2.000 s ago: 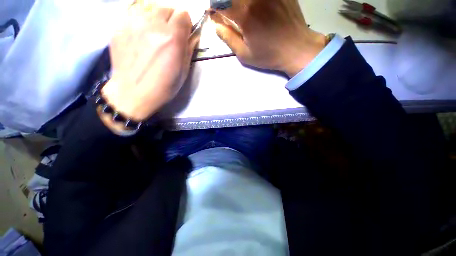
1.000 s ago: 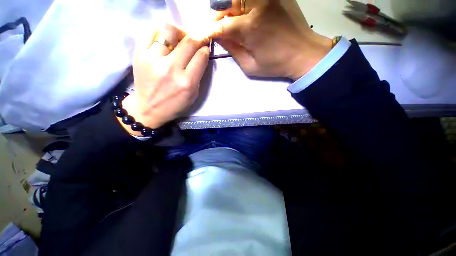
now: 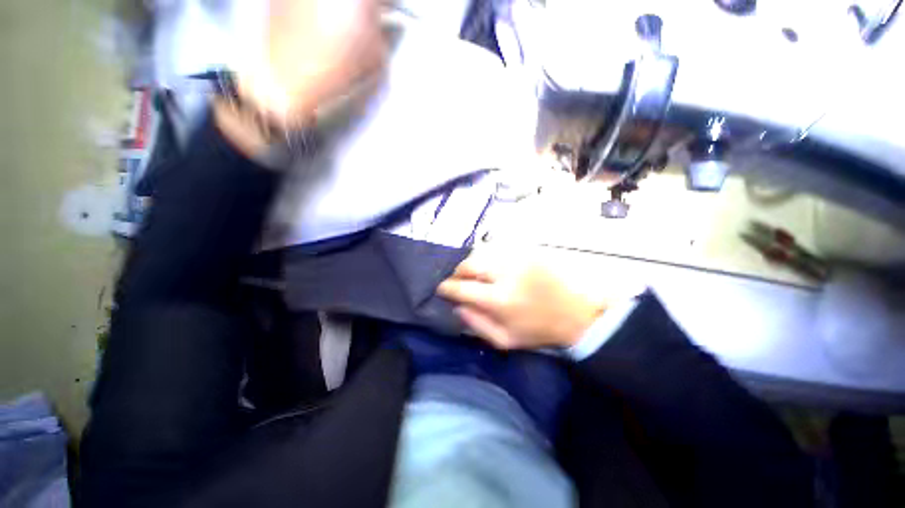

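Observation:
A garment with a dark charcoal shell [image 3: 347, 276] and a white inner side [image 3: 402, 139] lies at the table's left and hangs over the front edge. My right hand [image 3: 526, 303] holds the dark cloth at its right edge between thumb and fingers. My left hand [image 3: 323, 60] is raised at the top left over the white side. It is blurred and cut off by the top edge, so its fingers are unclear. The sewing machine's needle area [image 3: 610, 169] is behind and to the right of my right hand.
Red-gripped snips [image 3: 784, 250] lie on the white table [image 3: 685, 313] at the right. The machine head [image 3: 794, 69] spans the top right. A silvery fitting [image 3: 709, 167] hangs under it. Folded bluish cloth [image 3: 35, 446] is at the lower left. A pale wall [image 3: 50, 268] is at the left.
The view has shifted, showing more of the machine. My hands have moved apart: the left up and left, the right down and away from the needle. The dark shell now shows at the front edge.

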